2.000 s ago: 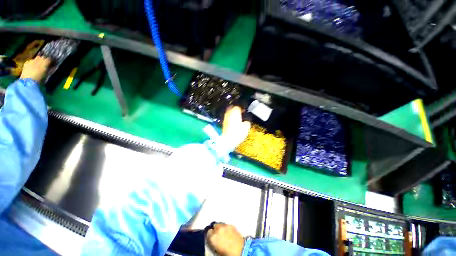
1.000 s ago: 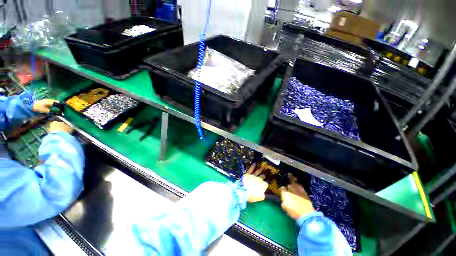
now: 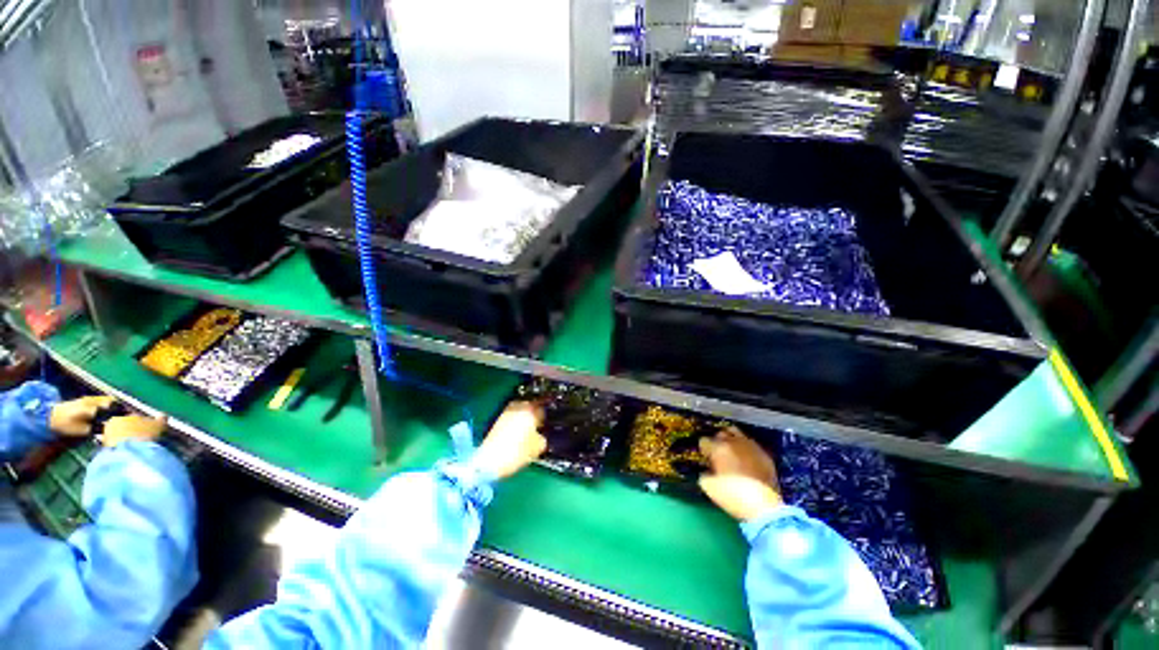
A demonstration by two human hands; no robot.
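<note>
My left hand [image 3: 512, 439] is at the left edge of the tray of dark components [image 3: 578, 429] on the lower shelf. My right hand [image 3: 740, 470] is at the right side of the tray of yellow components [image 3: 661, 441], its dark-covered fingertips over the parts. The fingertips of both hands blend into the dark trays, so I cannot tell whether they hold anything. The tray of blue components [image 3: 849, 502] lies right of my right hand, partly behind the sleeve.
Deep black bins [image 3: 813, 349] stand on the upper shelf; the middle one holds a plastic bag [image 3: 489, 210]. A blue coiled cord [image 3: 365, 241] hangs before them. The conveyor rail [image 3: 597, 597] runs below. Another person's hands [image 3: 107, 420] are at far left.
The view has shifted, with more of the background showing. My left hand has moved left from the yellow tray to the dark components. My right hand remains at the yellow tray.
</note>
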